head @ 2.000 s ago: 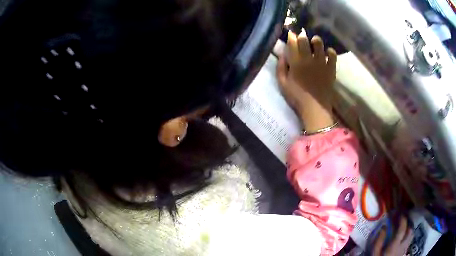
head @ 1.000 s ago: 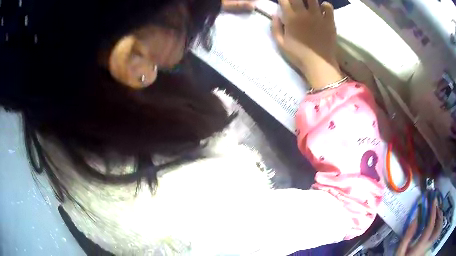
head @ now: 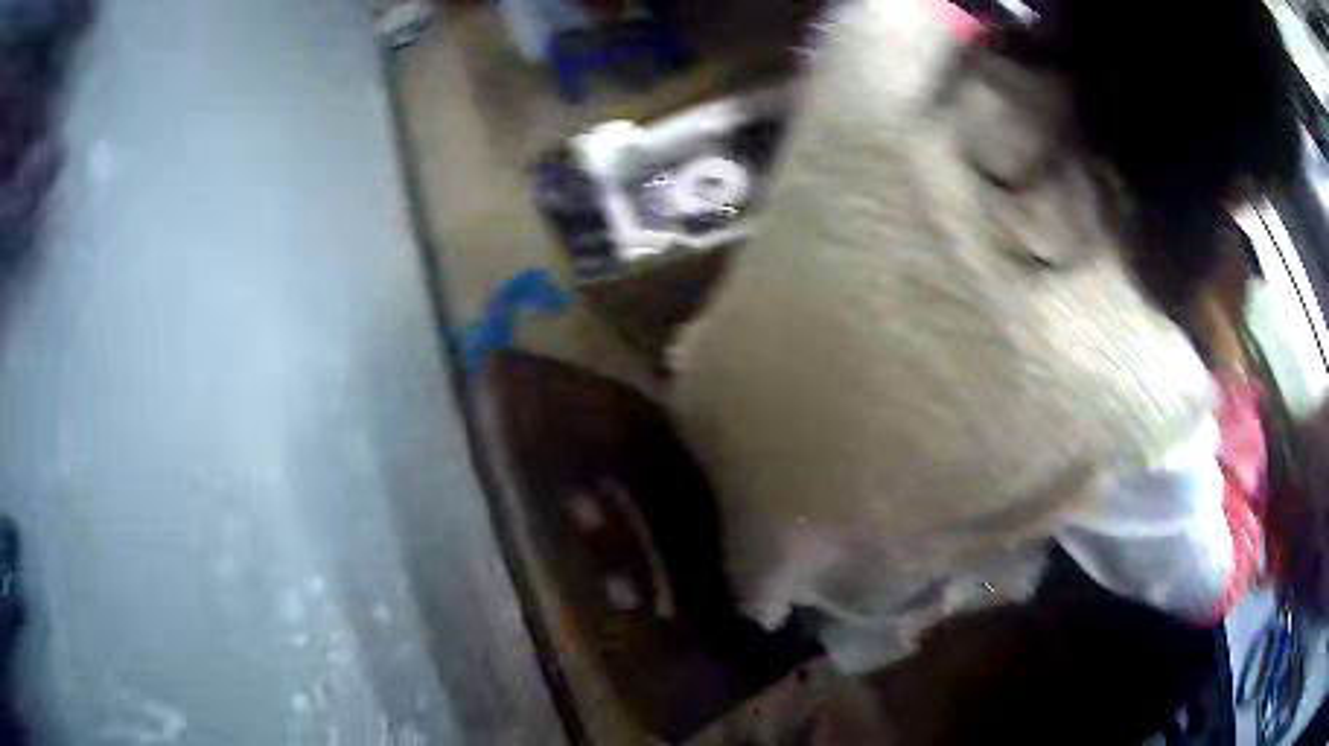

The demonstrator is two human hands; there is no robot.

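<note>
The view is blurred and tilted. A seated person in a cream, fluffy garment (head: 933, 321) fills the right centre, with dark hair at the upper right. A pink sleeve cover (head: 1243, 488) shows at the right side. Blue loops (head: 1272, 663), which look like scissor handles, lie at the lower right edge; I cannot tell whether a hand is on them. Neither my left hand nor my right hand can be made out.
A box (head: 620, 204) with a white frame and a white disc (head: 711, 187) stands behind the person. A blue scrap (head: 518, 306) lies near a dark brown object (head: 583, 510). Pale grey floor (head: 248, 364) spans the left.
The view has swung away from the table to the floor and the person's back. The bracelet-wearing hand and orange loop are no longer clear. The blue loops sit nearer the right edge.
</note>
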